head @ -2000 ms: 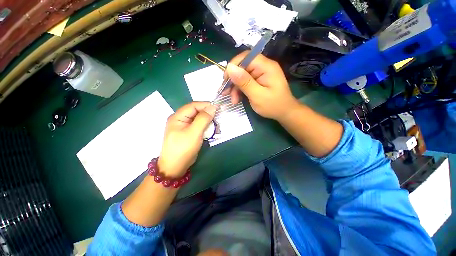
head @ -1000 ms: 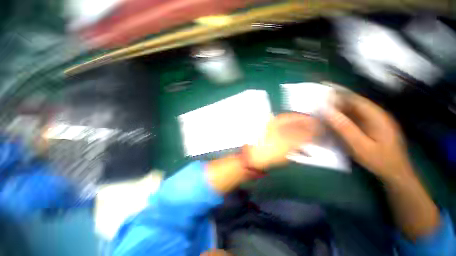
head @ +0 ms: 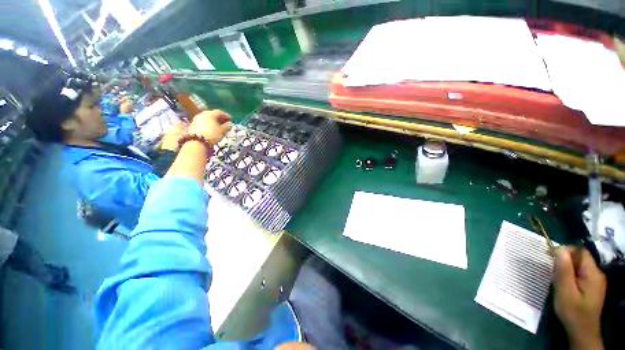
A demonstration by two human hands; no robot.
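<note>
My left hand (head: 209, 127) is stretched out to the far left, over the back corner of the watch trays (head: 301, 179). Its fingers are bent down; whether they hold a watch head is hidden. The stacked trays have pockets with round white-faced watch heads (head: 251, 199). My right hand (head: 580, 281) is at the right edge of the lined sheet (head: 515, 276), its fingers closed around the slim grey tweezers (head: 595, 195), which point upward. A thin brass-coloured tool (head: 541, 231) lies by its fingertips.
Blank white paper (head: 407, 227) lies mid-bench. A whitish bottle (head: 432, 164) and small black rounds (head: 371, 164) are behind it. A red ledge (head: 438, 102) with white sheets runs along the back. Another person (head: 103, 164) in blue sits at far left. Crumpled white tissue (head: 608, 222) is at right.
The view has turned left. My left hand has left the spot over the papers and reached out to the trays. My right hand is now apart from it, by the lined sheet.
</note>
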